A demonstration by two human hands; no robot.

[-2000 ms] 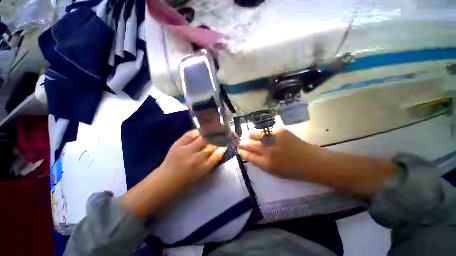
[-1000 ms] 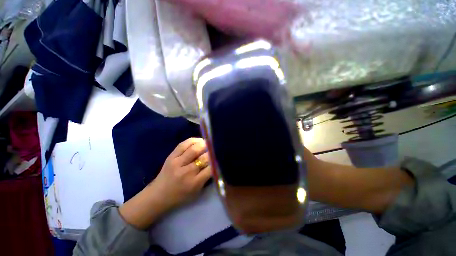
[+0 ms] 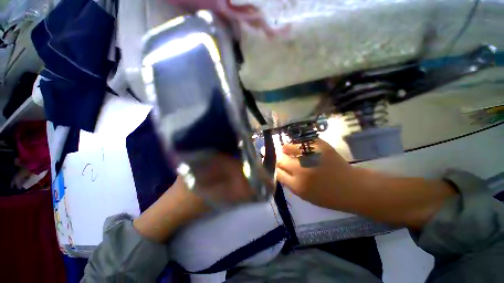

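Note:
A navy garment panel with a pale grey-white reverse (image 3: 229, 241) lies on the machine table and hangs over its front edge. My right hand (image 3: 316, 172) rests at the panel's dark edge by the lit needle area, fingers bent; its fingertips are partly behind a small spring. My left hand is mostly hidden behind the chrome-edged guard (image 3: 193, 105); only the wrist (image 3: 174, 210) shows, over the panel. What its fingers do cannot be seen. The needle and presser foot are not clear. The white machine head (image 3: 331, 44) looms across the top, blurred.
A bundle of navy and pale cut pieces (image 3: 74, 66) hangs at the back left of the white table (image 3: 94, 193). A ruler-like strip (image 3: 342, 229) runs along the front edge. Red cloth (image 3: 27, 232) is at the far left. A pink rag (image 3: 248, 14) is on the machine head.
The guard looks smaller and further left than one second ago, as the view has shifted. My right hand's fingers now show beside it, while my left hand's fingers are now covered.

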